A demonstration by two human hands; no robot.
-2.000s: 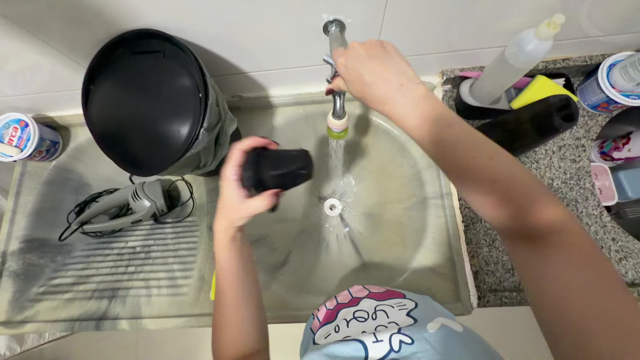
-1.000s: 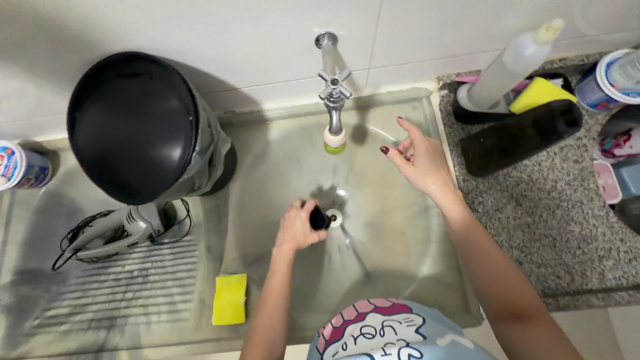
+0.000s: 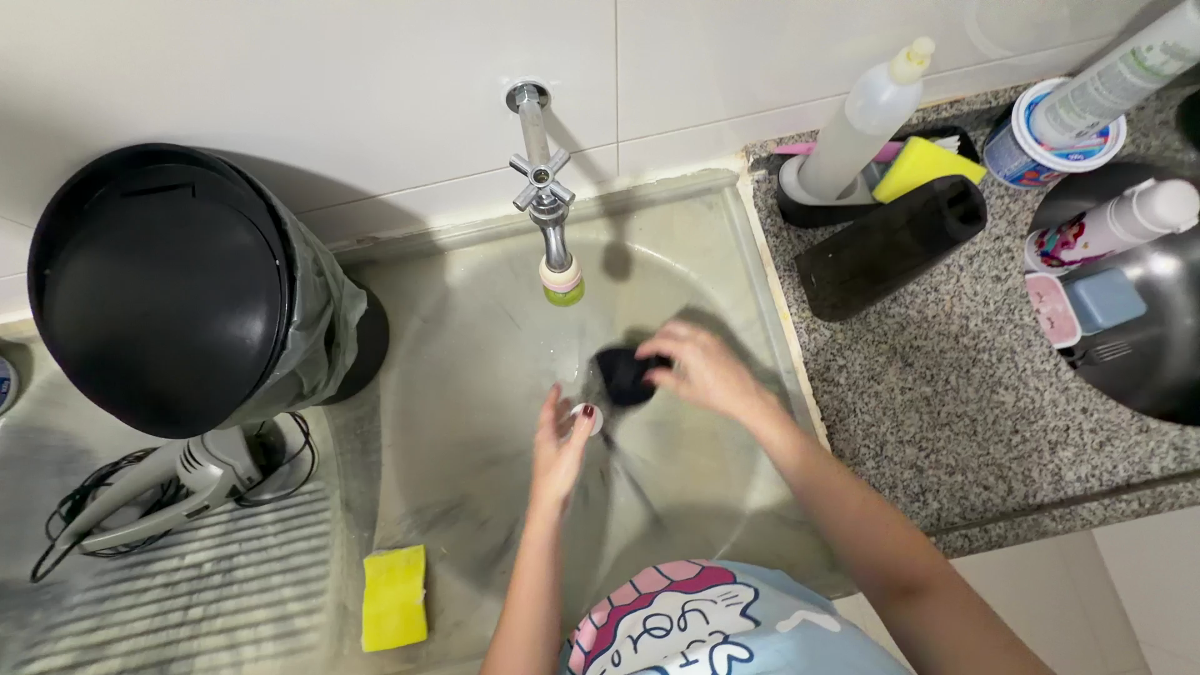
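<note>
Low over the sink basin [image 3: 459, 375], my right hand [image 3: 698, 370] grips a small black object [image 3: 626, 375], blurred, its exact kind unclear. My left hand [image 3: 562, 441] is just left of it, fingers apart and holding nothing, near the white drain [image 3: 589, 419]. Above both hands is the chrome faucet [image 3: 541, 183] with a cross handle and a green-tipped spout [image 3: 562, 281]. Whether water is running from it is hard to tell. A yellow sponge [image 3: 395, 598] lies on the sink's near left edge.
Left of the basin stand a black lidded bin [image 3: 164, 291] and a grey corded appliance [image 3: 178, 487]. On the granite counter [image 3: 900, 403] at right are a black bottle [image 3: 891, 248], a clear pump bottle [image 3: 862, 122] in a caddy, another yellow sponge [image 3: 923, 169], a tub [image 3: 1012, 150] and a metal tray [image 3: 1162, 328].
The black object has passed from my left hand to my right. Earlier my right hand was on the faucet handle with water running, then came away from it.
</note>
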